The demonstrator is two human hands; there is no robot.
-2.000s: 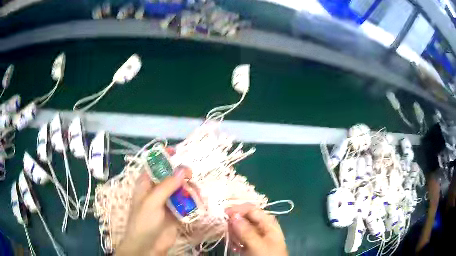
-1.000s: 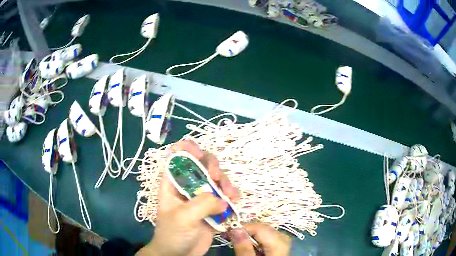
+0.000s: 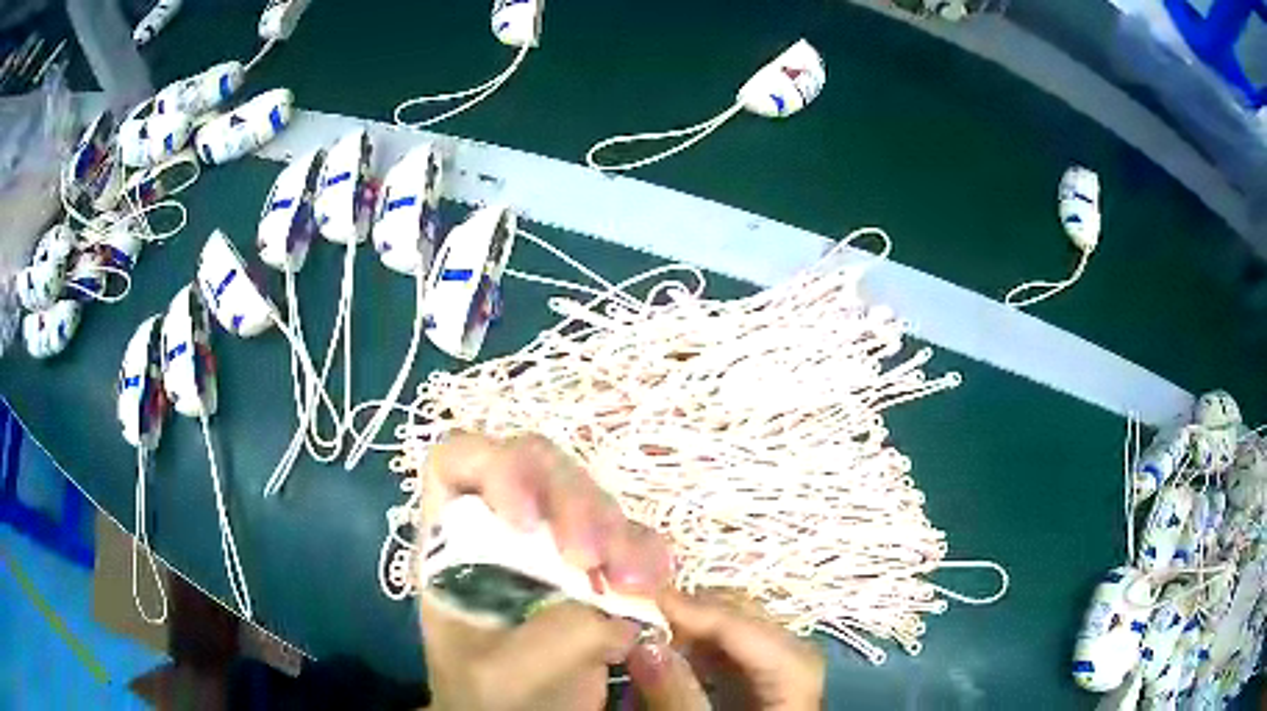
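My left hand (image 3: pixel 535 556) is closed around a white housing (image 3: pixel 479 535), its open side partly showing a dark green area, at the lower middle. My right hand (image 3: pixel 730 660) is at the housing's lower right end, fingertips pinched together there and touching it. A small pale bit shows between the fingertips; I cannot tell for certain whether it is a cord end. The battery part is hidden by my fingers. A large heap of off-white cords (image 3: pixel 750 445) lies just behind and right of my hands.
Open white units (image 3: pixel 468 282) stand on edge at left, cords hanging. More units (image 3: pixel 243 125) lie at far left near clear plastic. Units with cords (image 3: pixel 785 79) lie on the green belt beyond the grey rail (image 3: pixel 625 215). A pile of closed units (image 3: pixel 1174 556) is at right.
The housing has tilted in my left hand, so its open side shows less and the blue block is covered. My right fingers stay at its end. The belt units appear farther right.
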